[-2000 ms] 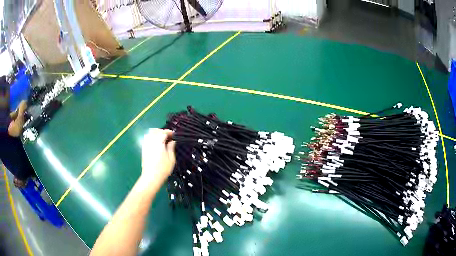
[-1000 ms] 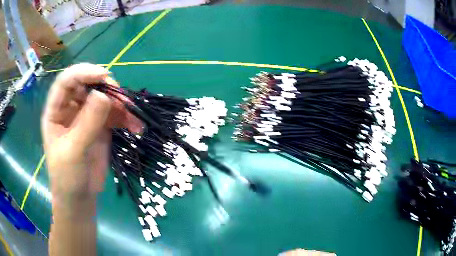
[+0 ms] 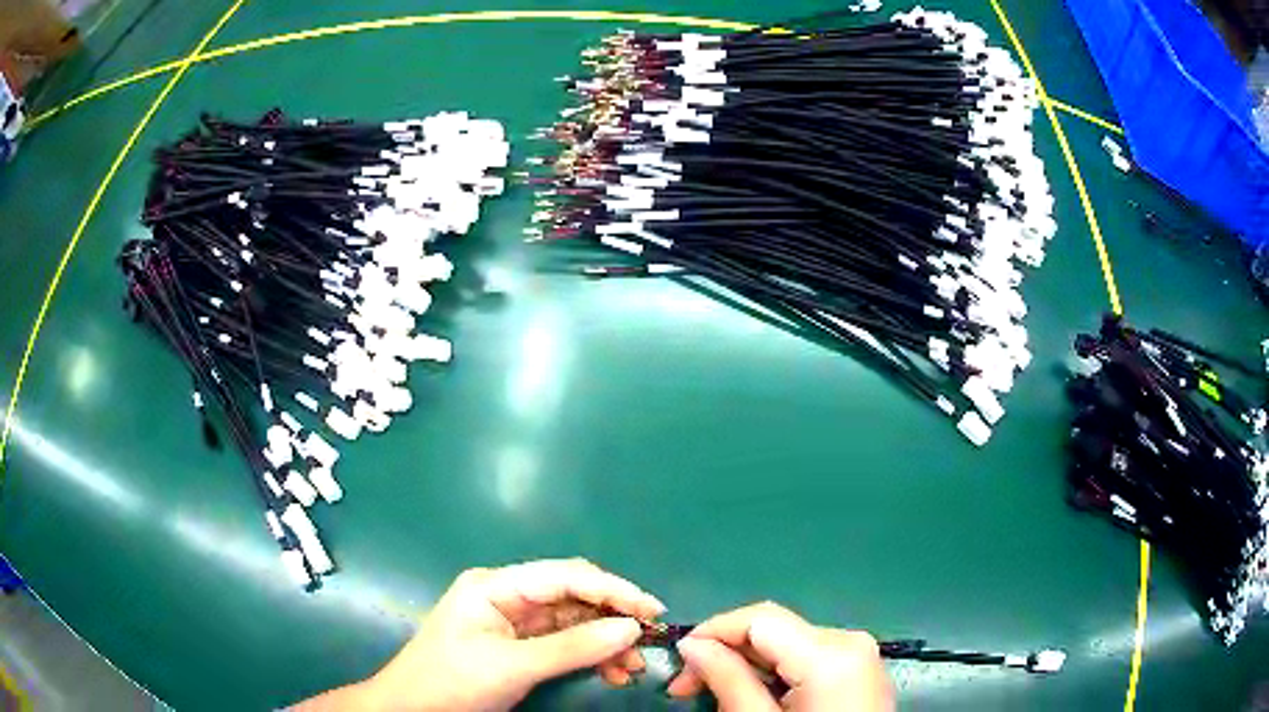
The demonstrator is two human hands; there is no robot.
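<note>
My left hand (image 3: 536, 633) and my right hand (image 3: 786, 661) are close together at the bottom centre, pinching one wire harness (image 3: 960, 654) between them. Its black sleeved part runs out to the right of my right hand and ends in a white connector housing (image 3: 1047, 661). Small reddish and copper-coloured wire parts (image 3: 651, 633) show between my fingertips. Any black connector there is too small and too hidden by the fingers to tell.
A left-hand pile of harnesses (image 3: 237, 237) fans out with white plugs facing right. The centre pile of sleeved leads (image 3: 835, 153) has bare wire ends at left. A dark tangled pile (image 3: 1155, 431) lies at far right. A blue plastic bin (image 3: 1183, 104) stands upper right.
My left hand has moved from the left-hand pile down to the bottom centre with a harness. My right hand has come fully into view, also holding it. The view has tilted downward.
</note>
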